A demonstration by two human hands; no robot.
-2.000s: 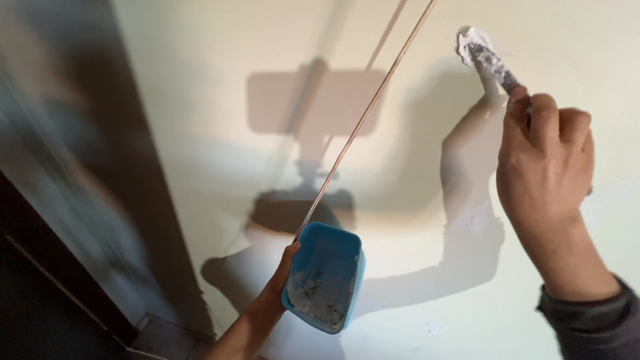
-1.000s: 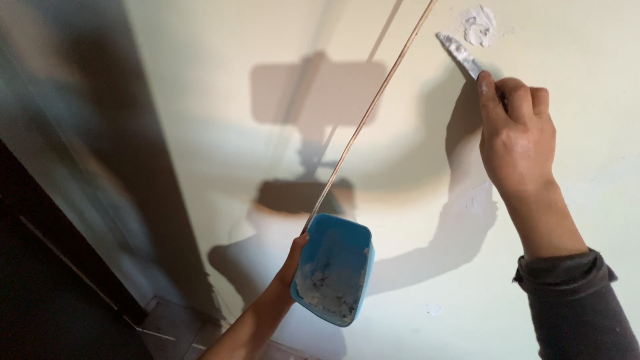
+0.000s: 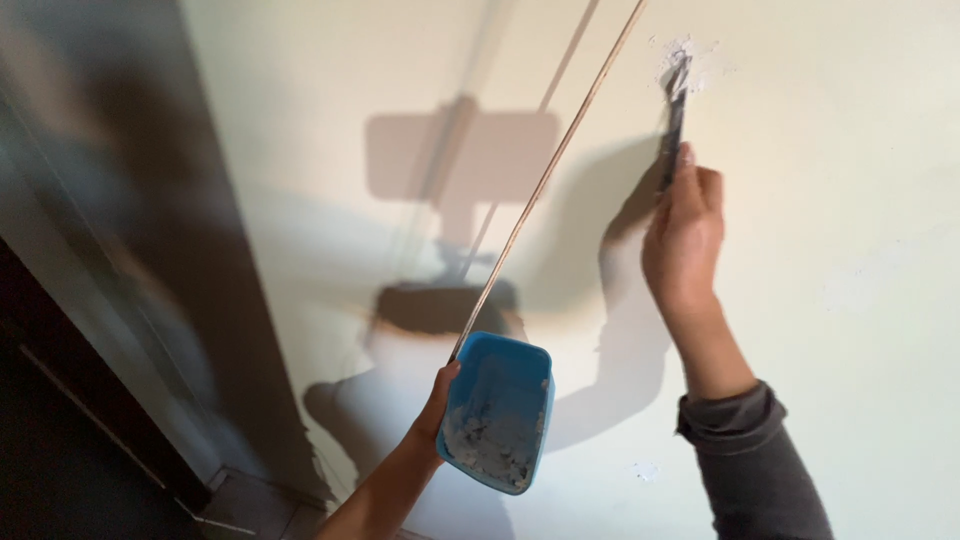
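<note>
My right hand point(image 3: 686, 232) grips a putty knife point(image 3: 677, 124), its blade against a white patch of filler point(image 3: 701, 69) on the pale wall near the top right. The blade is smeared with white paste. Low in the middle, my left hand point(image 3: 439, 405) holds a blue plastic container point(image 3: 499, 412) by its left side, its open top facing me. White filler clings to the container's bottom and lower walls. A thin wooden stick or cord point(image 3: 551, 169) runs from beside my left thumb up past the top edge; whether that hand holds it too, I cannot tell.
The pale wall point(image 3: 847, 187) bears a small white spot point(image 3: 646, 471) low down and faint marks at the right. Shadows of my arms and a rectangular thing fall on it. A dark door or frame point(image 3: 82, 375) stands left, with floor tiles point(image 3: 247, 499) below.
The knife has moved from left of the patch back onto it. The filler, a thick round blob one second ago, now looks thinner and more spread. My left hand still holds the container.
</note>
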